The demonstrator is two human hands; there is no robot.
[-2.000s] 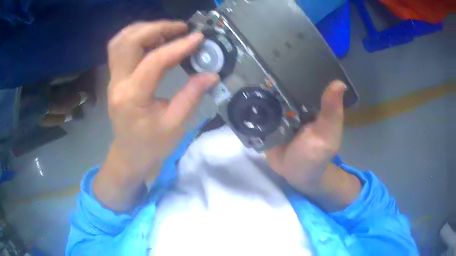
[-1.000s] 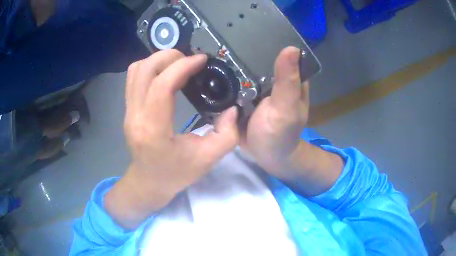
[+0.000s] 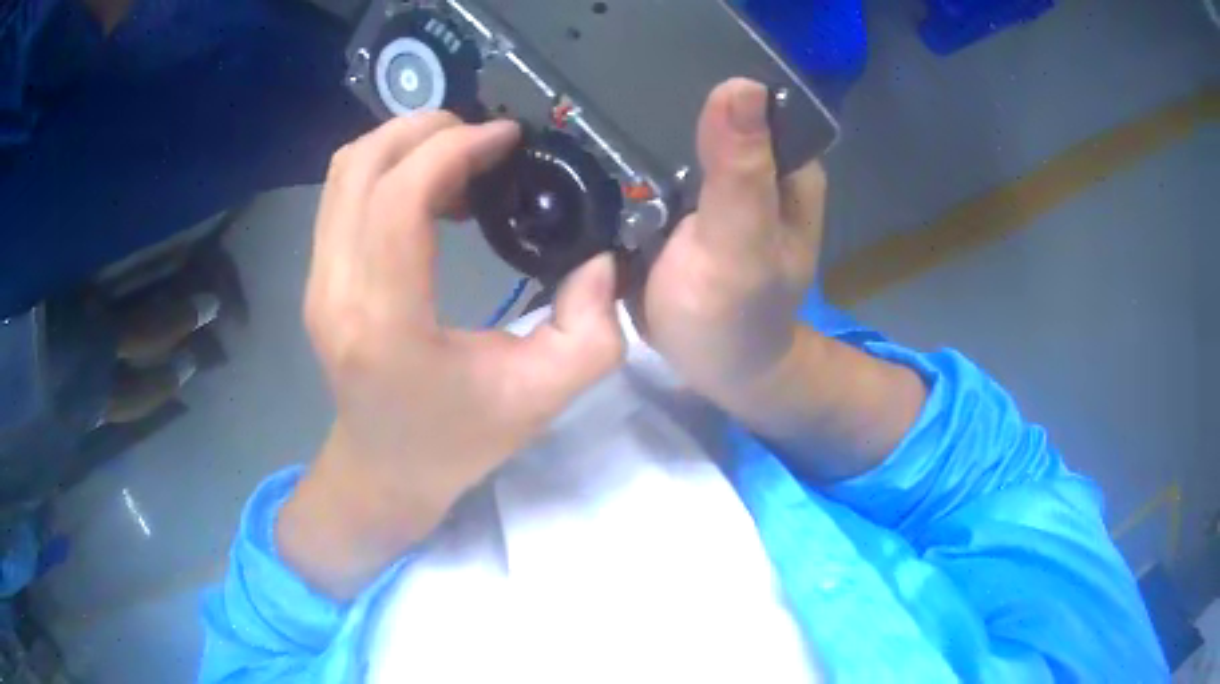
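Observation:
A grey metal plate module [image 3: 642, 67] is held tilted over my lap, its top cut off by the frame edge. Two black discs sit side by side along its left edge. The far disc [image 3: 410, 78] has a pale ringed face. The near disc [image 3: 546, 211] is dark and glossy with a shiny centre. My left hand [image 3: 428, 321] has its fingertips and thumb on opposite sides of the near disc's rim. My right hand [image 3: 736, 267] grips the module's near end, thumb on top; its other fingers are mostly hidden. Small orange-red spots [image 3: 637, 193] show beside the discs.
A person's dark blue clothing [image 3: 174, 134] is at the upper left, with feet in sandals [image 3: 161, 334] below it. Blue objects [image 3: 816, 47] stand beyond the module. The grey floor [image 3: 1003, 321] has a yellow line [image 3: 1017, 201]. My white and light blue clothing is below.
My left hand has moved from the pale ringed disc to the near dark disc. The module has shifted left and up in view, with my right hand still holding it.

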